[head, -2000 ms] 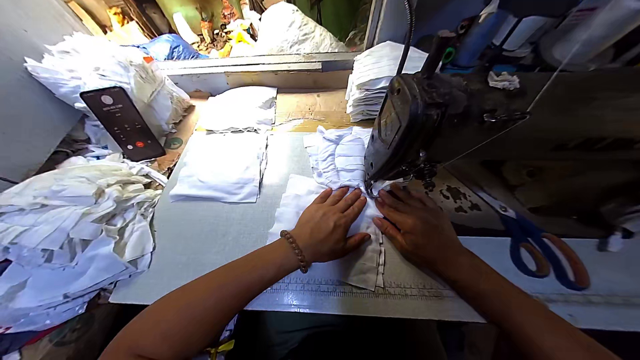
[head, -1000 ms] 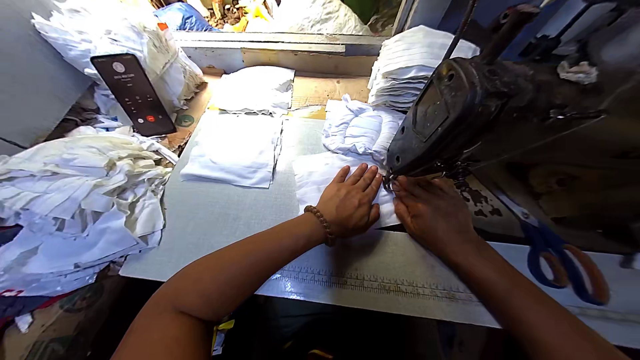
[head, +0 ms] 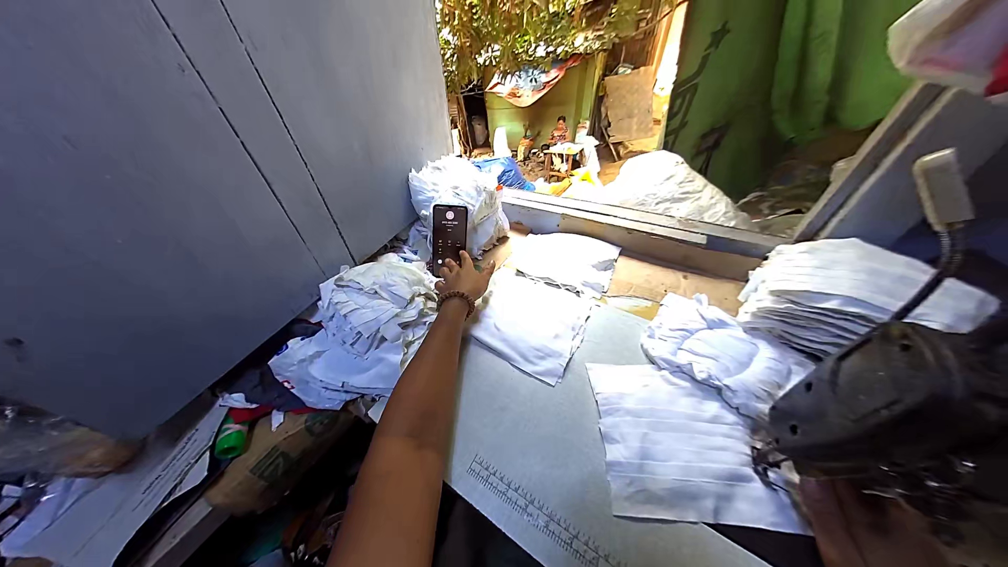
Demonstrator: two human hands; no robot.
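My left hand (head: 465,277) reaches far forward, its fingers at the lower part of an upright smartphone (head: 450,236) with a lit screen; it grips nothing. The phone leans against a bundle of white cloth (head: 457,189). At the lower right, my right hand (head: 846,516) is mostly hidden below the dark head of a sewing machine (head: 890,402), beside a pleated white cloth (head: 677,449) that runs to the needle area. A gathered white cloth (head: 720,350) lies behind it. Flat white cloth pieces (head: 535,323) lie near my left forearm.
A tall stack of white cloth (head: 858,291) stands behind the machine. Loose white scraps (head: 370,315) are heaped at the left by a grey panel (head: 220,157). Ruler marks (head: 535,512) run along the table's front edge. Outside the window opening, a person (head: 560,132) sits far off.
My left hand has left the cloth by the needle and moved forward and left to the phone. My right hand is still near the machine. The view has swung left and up.
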